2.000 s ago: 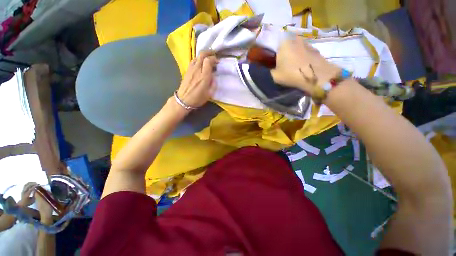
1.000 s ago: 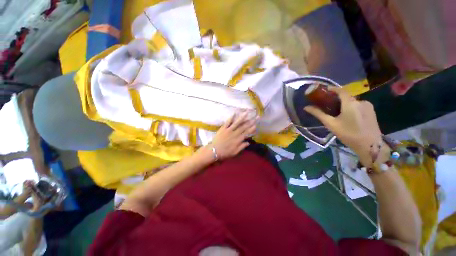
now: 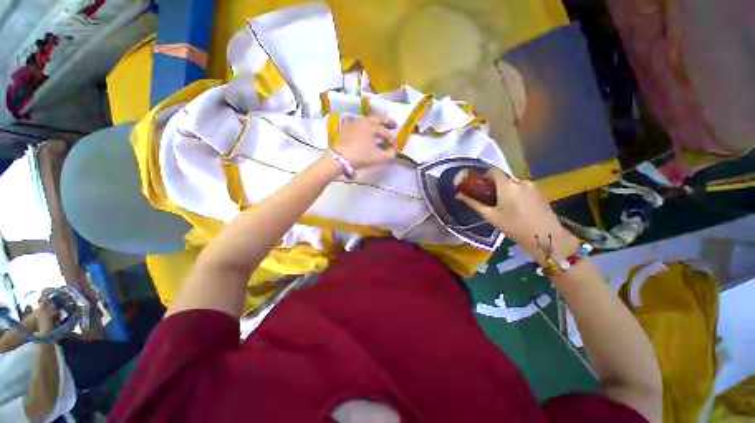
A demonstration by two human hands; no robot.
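The garment (image 3: 286, 157) lies pale side up, crossed by yellow seam strips, over the grey sleeve board (image 3: 112, 194) and the table. The steam iron (image 3: 454, 198) rests on the garment's right part, its tip pointing left and its silver edge showing. My right hand (image 3: 517, 211) is closed around its red-brown handle. My left hand (image 3: 364, 142) lies on the upper middle of the garment beside a yellow seam strip, fingers partly bent. Whether its fingertips pinch the cloth is hard to tell.
A dark grey pad (image 3: 563, 99) lies on the stained yellow table cover (image 3: 372, 41). The hose (image 3: 625, 219) runs right from the iron. A blue bar (image 3: 182, 54) stands upper left. Yellow pieces (image 3: 683, 330) hang at right. Another person's arm (image 3: 41, 372) and iron show lower left.
My left hand has moved up across the garment from its lower edge. My right hand has brought the iron left and down, from the garment's right edge onto the pale cloth.
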